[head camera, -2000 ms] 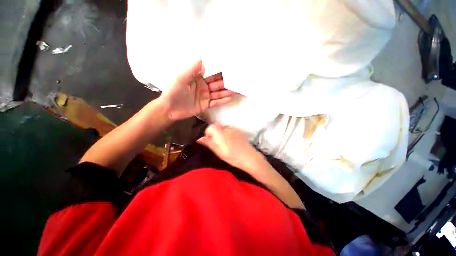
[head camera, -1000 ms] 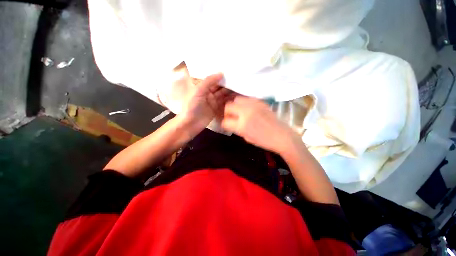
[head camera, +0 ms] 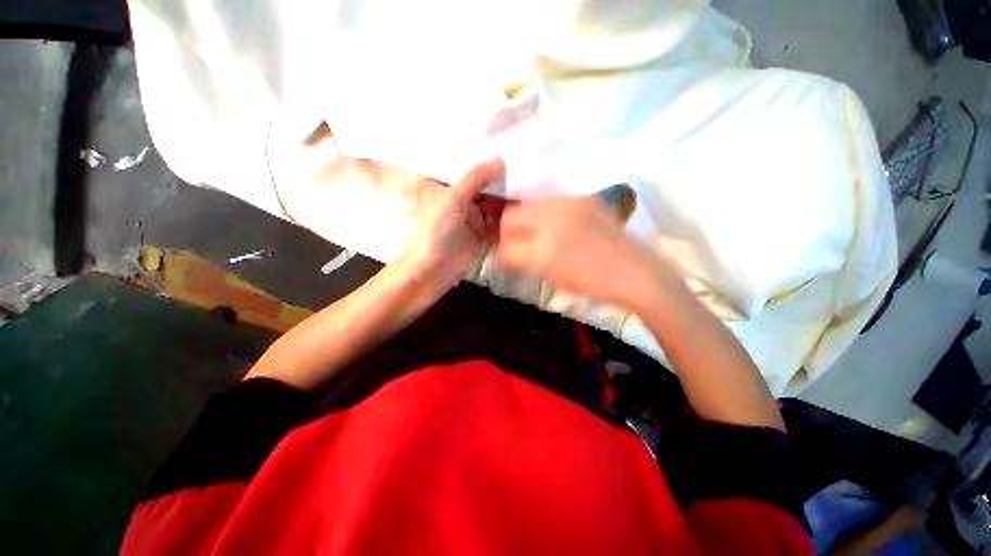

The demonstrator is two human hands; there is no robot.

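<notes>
The cream garment (head camera: 695,152) fills the lap and table edge in folds. My left hand (head camera: 440,234) is palm up at its near edge, thumb raised, holding the cloth; its fingers are washed out by glare and partly hidden. My right hand (head camera: 565,244) is closed just right of it, close to the left thumb. A small teal-dark end, likely a marking pen (head camera: 618,198), sticks out behind the right fist. A pale pinkish patch, perhaps a card template (head camera: 513,114), lies on the cloth beyond the hands.
Eyeglasses (head camera: 962,152) and a speckled case (head camera: 913,147) lie on the pale table (head camera: 810,38) at right, with a black fabric piece (head camera: 951,380) nearer. White scraps (head camera: 339,261) show on the dark floor at left. Part of another person's arm (head camera: 886,532) shows at lower right.
The garment has shifted left and toward me in view. The right hand has moved slightly right and down, staying beside the left. The pinkish patch now shows on the cloth.
</notes>
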